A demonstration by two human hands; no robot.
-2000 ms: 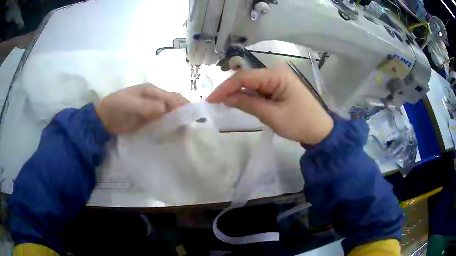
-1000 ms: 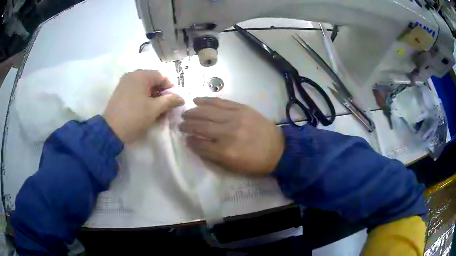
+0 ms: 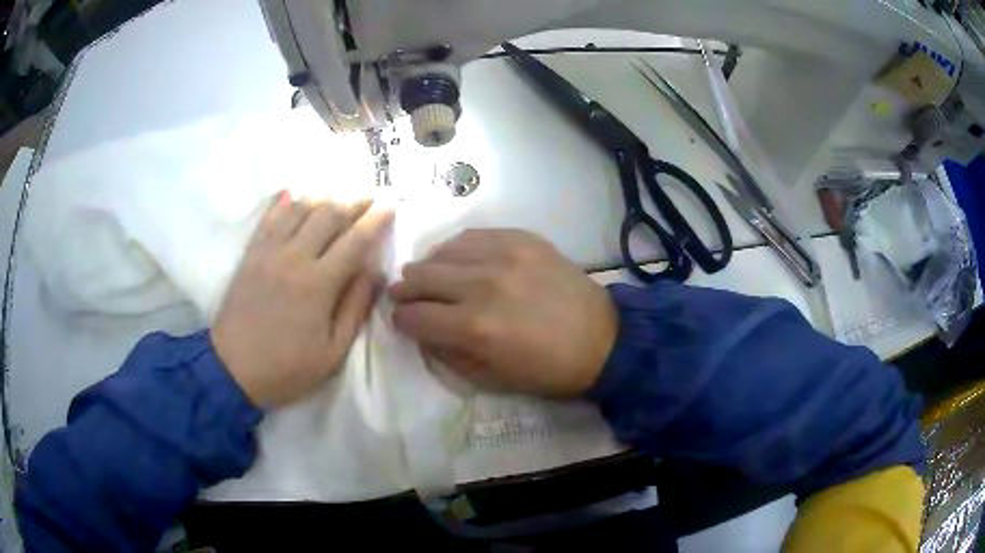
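Observation:
A white fabric piece (image 3: 140, 216) lies over the left of the table and under both hands. My left hand (image 3: 297, 297) lies flat on it, fingers spread, fingertips just in front of the presser foot (image 3: 380, 157). My right hand (image 3: 502, 313) is beside it with curled fingers, holding the fabric edge and white tape. The tape (image 3: 432, 459) runs down from under the right hand past the table's front edge. The sewing machine head (image 3: 346, 65) stands lit above the needle area. The exact grip of the right fingertips is hidden.
Black shears (image 3: 637, 173) lie on the machine bed right of the needle. Tweezers (image 3: 772, 232) and a small tool with a reddish handle (image 3: 837, 216) lie farther right, beside a crinkled clear bag (image 3: 918, 243). A printed ruler scale (image 3: 518, 430) runs along the front edge.
The hands moved from holding the fabric edge up to beside the presser foot. My left hand then opened and flattened on the fabric. The head view shifted, uncovering the shears.

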